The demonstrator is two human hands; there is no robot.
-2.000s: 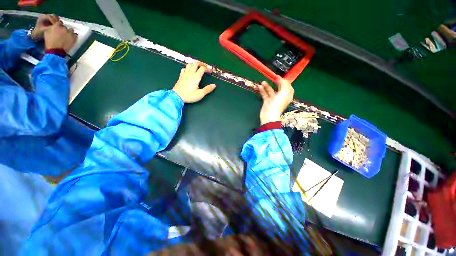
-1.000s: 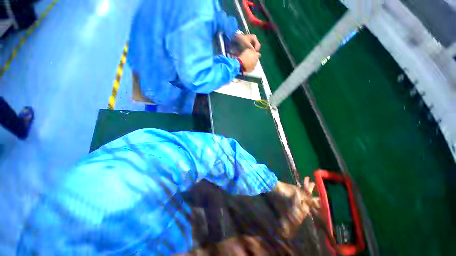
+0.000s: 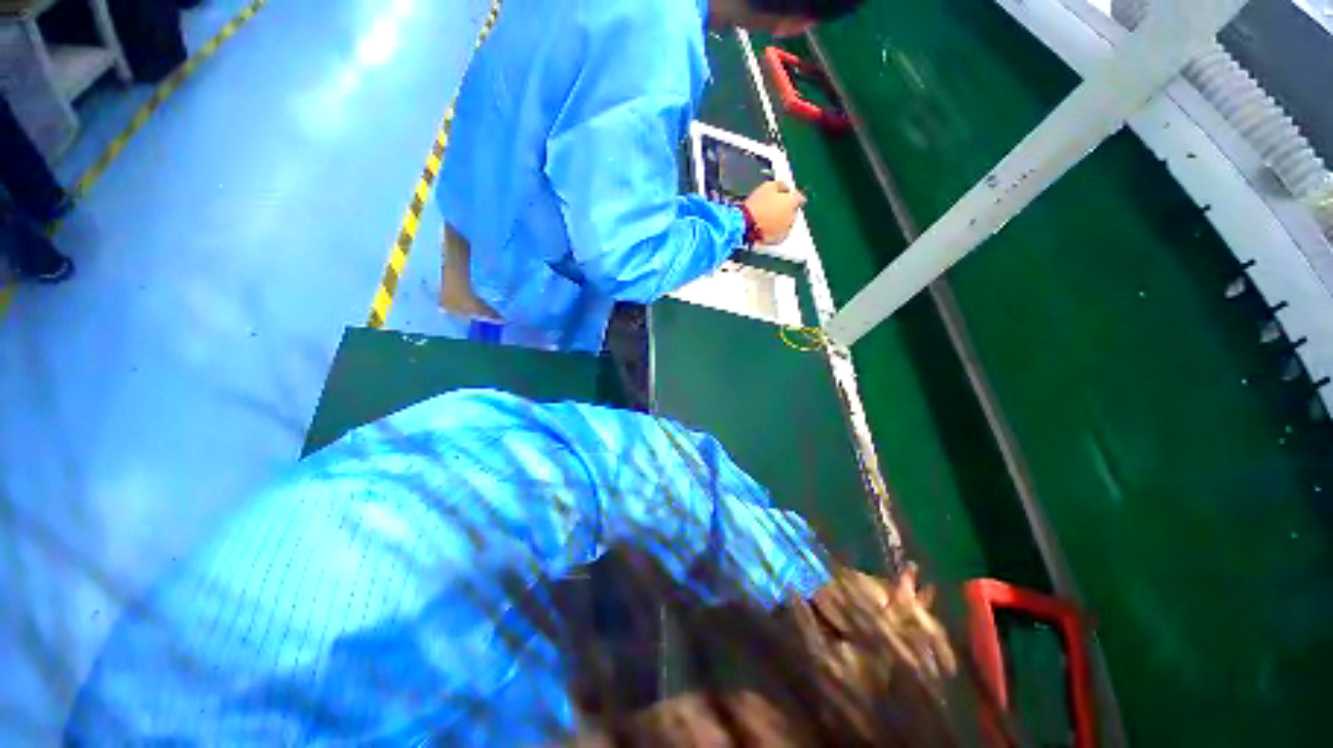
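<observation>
A red-framed tablet unit (image 3: pixel 1072 628) lies on the green conveyor at the lower right, cut off by the bottom edge, with a dark inside. My left hand (image 3: pixel 909 596) is at the bench's metal edge, left of the red frame. It is small, blurred and mostly covered by hair, so its fingers cannot be read. My left arm in a blue sleeve reaches across the lower middle. My right hand is not in view.
A person in a blue smock works on a white-framed tablet unit (image 3: pixel 787 252) up the bench. A pale sheet (image 3: pixel 731 291) and yellow wire loop (image 3: pixel 801 338) lie nearer. A white post (image 3: pixel 1009 183) slants over the belt. Another red frame (image 3: pixel 836 120) is farther up.
The view has swung left along the line since the oldest frame; the blue bin, part pile and right hand have left the picture. The near red frame now sits lower and is more cut off.
</observation>
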